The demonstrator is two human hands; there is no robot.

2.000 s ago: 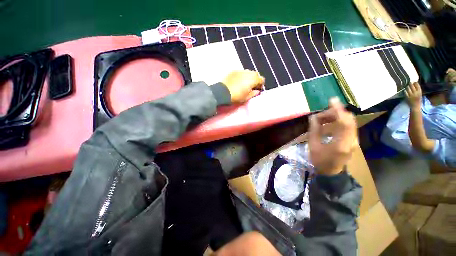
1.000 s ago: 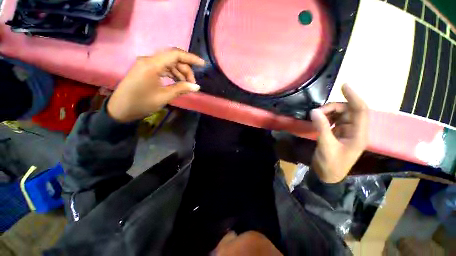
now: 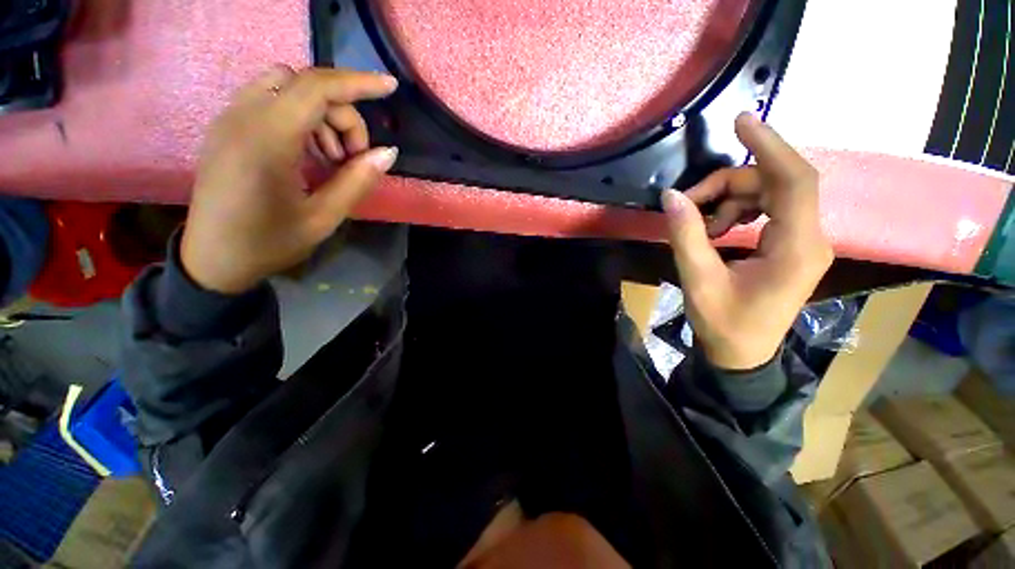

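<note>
The black square frame with a large round opening [image 3: 623,178] lies on the pink foam sheet in front of me, its top cut off by the picture edge. My left hand [image 3: 262,167] is at its near left corner, thumb and index finger apart. My right hand [image 3: 757,245] is at its near right corner, thumb at the near edge, index finger raised, other fingers curled. A thin dark line runs along the near edge between my hands; I cannot tell whether it is a foam strip or the frame's edge, nor whether my fingers grip it.
The sheet of black foam strips [image 3: 979,83] with bare white liner [image 3: 857,72] lies right of the frame. Black frames [image 3: 28,56] are at the far left. An open carton [image 3: 835,411] with a clear bag is below right; a red object [image 3: 84,256] is below left.
My view has moved closer and the frame appears higher and further left. Both hands remain at its near corners. Earlier, my left hand was on the strip sheet and my right hand over the carton.
</note>
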